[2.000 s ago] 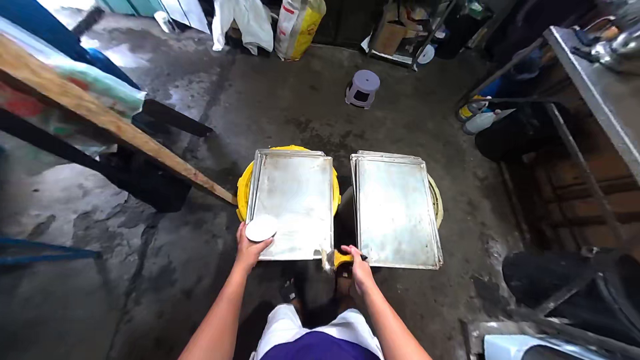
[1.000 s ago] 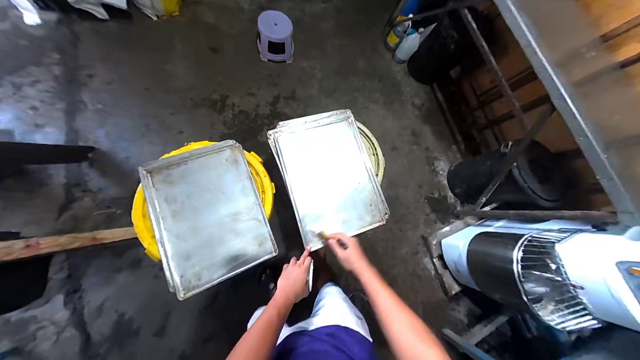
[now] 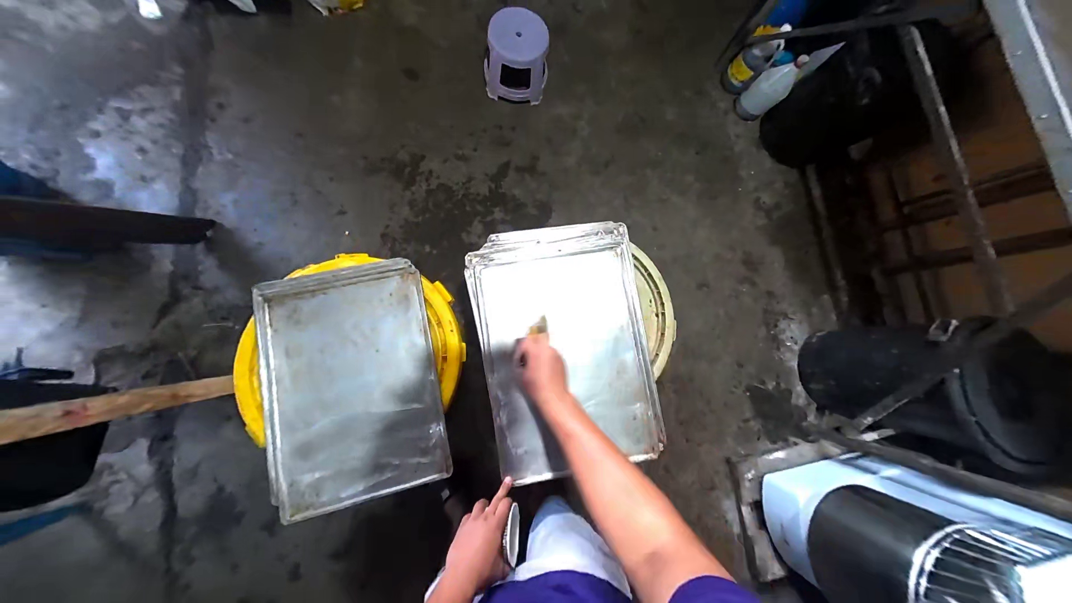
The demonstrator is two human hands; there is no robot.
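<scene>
My right hand [image 3: 543,368] holds a brush [image 3: 538,327] with its bristles on the right-hand stack of metal baking trays [image 3: 599,394]. These trays rest on a pale round lid or tub [image 3: 657,310]. My left hand [image 3: 481,536] is at the near left corner of that stack, one finger at the tray's edge, and it holds a small white round container [image 3: 512,534] tilted on its side. To the left, another stack of metal trays [image 3: 352,394] lies over a yellow round tub [image 3: 450,335].
A purple plastic stool [image 3: 518,42] stands ahead on the dark floor. Bottles [image 3: 766,88] are at the upper right. Black cylindrical containers [image 3: 904,368] and a machine with a wire guard [image 3: 963,553] flank the right. A wooden beam [image 3: 117,408] reaches the yellow tub.
The brush has moved from the space between the stacks onto the right-hand trays, then farther up their surface. My left hand has left the left stack for the right stack's near corner. The view has shifted.
</scene>
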